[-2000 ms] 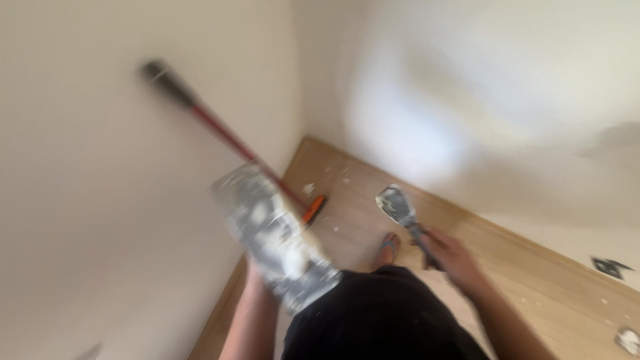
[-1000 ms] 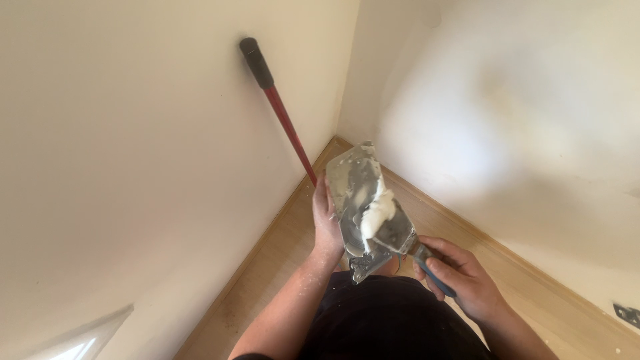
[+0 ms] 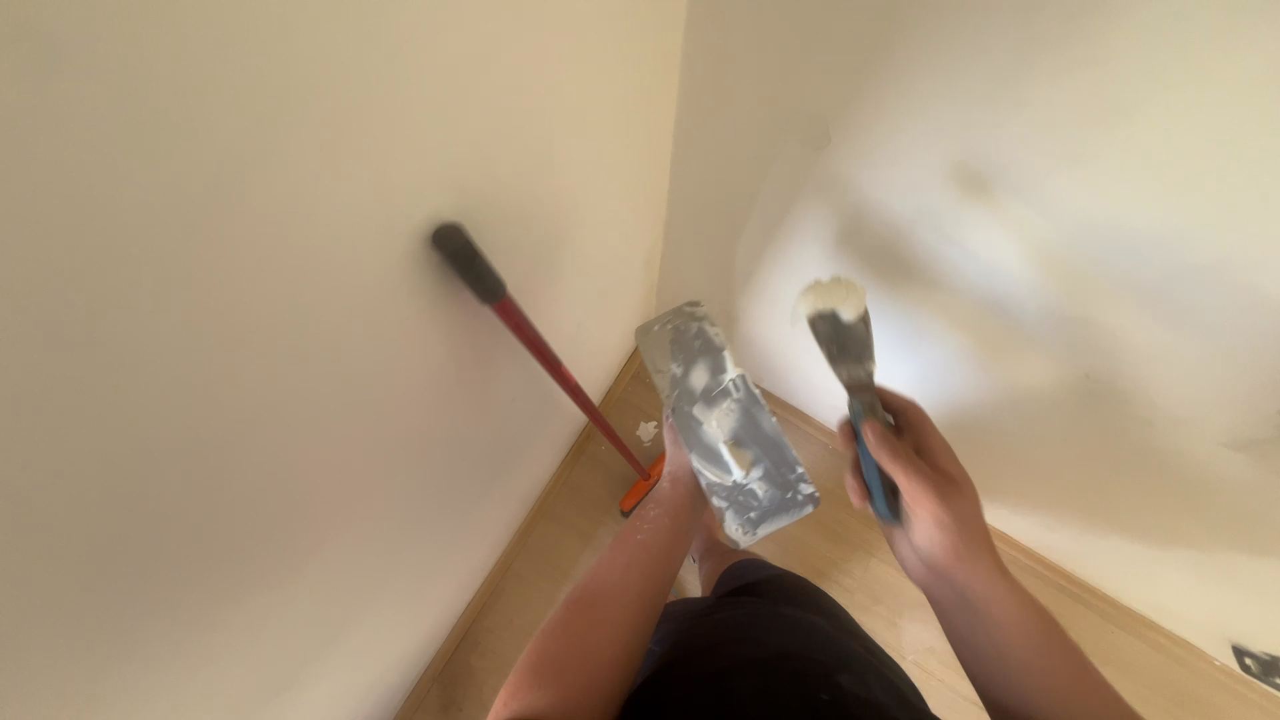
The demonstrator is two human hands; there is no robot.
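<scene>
My right hand (image 3: 925, 480) grips the blue handle of a putty knife (image 3: 845, 350). The knife points up, and a lump of off-white filler (image 3: 835, 298) covers its blade tip. At the centre, my left hand (image 3: 680, 450) is mostly hidden behind a rectangular steel plastering trowel (image 3: 730, 430), which it holds with the broad face turned up to me. Smears of white filler coat that face. The putty knife is to the right of the trowel, apart from it.
A red pole (image 3: 570, 385) with a black grip leans on the left wall (image 3: 300, 300), its orange foot (image 3: 642, 487) on the wood-look floor (image 3: 560, 540). A white blob (image 3: 647, 431) lies near the corner. An opening in the right wall (image 3: 1256, 663) shows low at the right.
The putty knife was against the trowel a second ago; my right hand has moved it up and away to the right, with filler on its tip. More of the trowel's face shows.
</scene>
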